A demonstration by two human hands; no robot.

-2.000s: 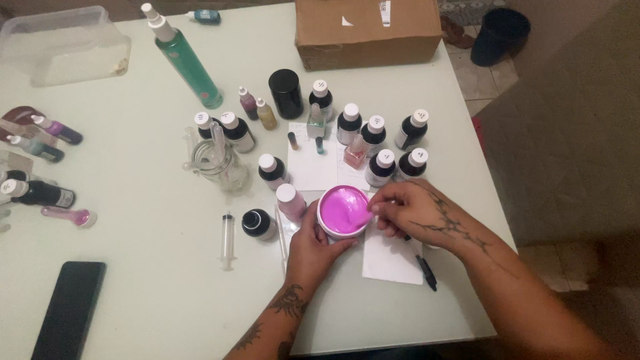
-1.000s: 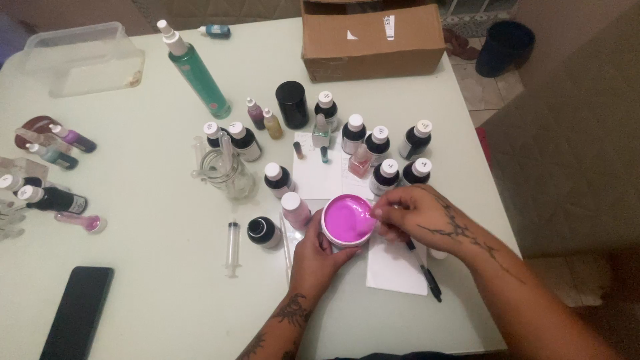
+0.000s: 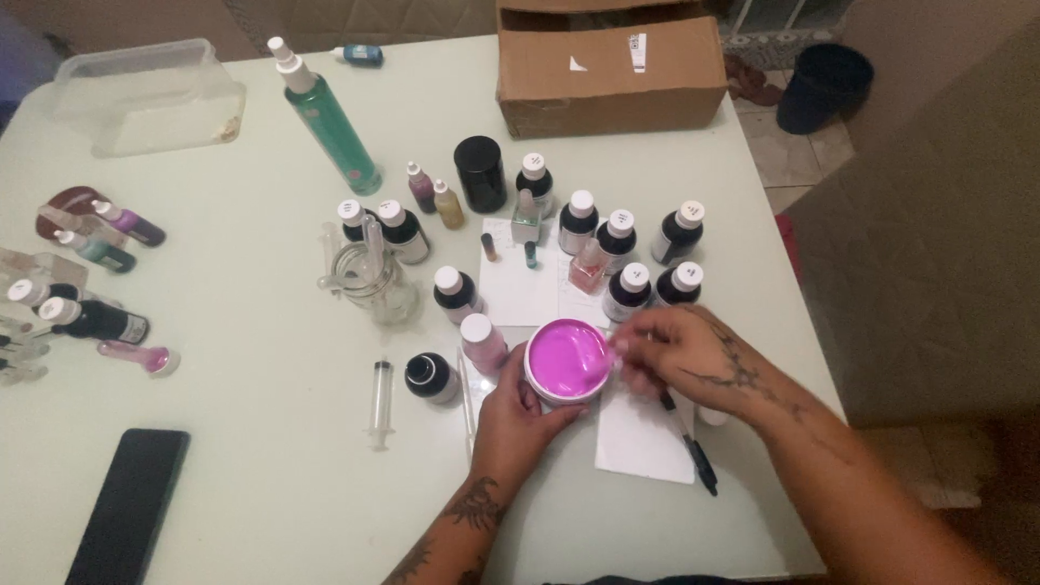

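Note:
My left hand [image 3: 528,414] grips the side of a round white jar [image 3: 566,398] full of glossy magenta paste [image 3: 567,357]. At the jar's right rim, my right hand [image 3: 662,353] pinches a small stirring tool whose end dips into the paste; the fingers hide most of it. A pink bottle with a white cap [image 3: 483,343] stands just left of the jar. Further left are an uncapped dark bottle [image 3: 431,378] and a plastic syringe [image 3: 381,406]. Beneath my right hand lie a white paper pad [image 3: 642,443] and a black pen [image 3: 700,459].
Several white-capped dark bottles [image 3: 578,223] stand beyond the jar, around written sheets [image 3: 516,292]. A glass jar of pipettes [image 3: 374,284], a green spray bottle [image 3: 333,130], a black canister [image 3: 480,175] and a cardboard box [image 3: 609,106] stand farther off. A phone [image 3: 130,504] lies at lower left.
My right hand has stayed at the jar's rim while the swirl in the magenta paste has changed shape. My left hand keeps its grip on the jar.

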